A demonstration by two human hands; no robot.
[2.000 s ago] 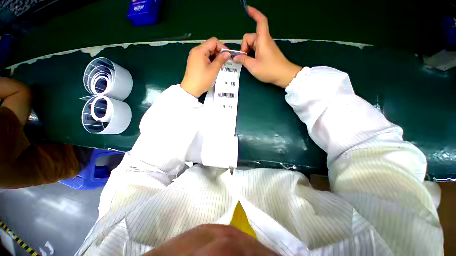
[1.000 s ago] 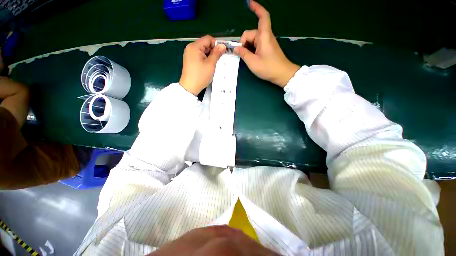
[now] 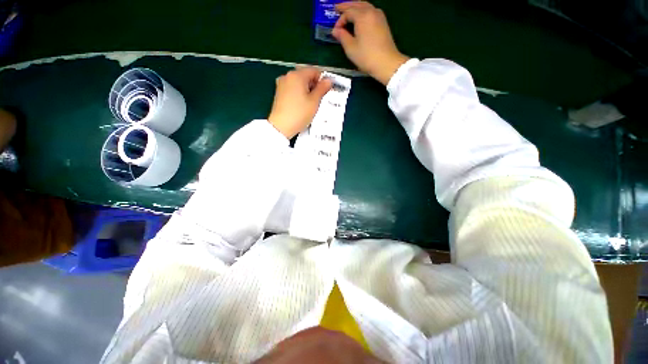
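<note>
My left hand [image 3: 298,102] pinches the upper end of the white barcode label strip [image 3: 325,135] between thumb and fingers. The strip runs down to the table edge at my lap, with rows of black print facing up. My right hand [image 3: 362,39] is beyond the pale edge line, its fingertips at the right side of a blue product box [image 3: 326,21]. The box is cut off by the top edge of the picture. A greyish patch shows at its lower end; whether that is a label I cannot tell. No label is clearly visible in my right fingers.
Two white spare label rolls [image 3: 160,128] lie side by side at left on the dark-green worktop [image 3: 398,170]. The conveyor belt [image 3: 213,28] is beyond the edge line. A blue stool [image 3: 117,238] and a person's brown sleeve [image 3: 32,227] are at lower left. A pale flat object [image 3: 595,114] is at far right.
My right hand has left the strip's end and moved up to the blue box. The box has moved right along the belt. My left hand still holds the strip, whose print now shows more clearly.
</note>
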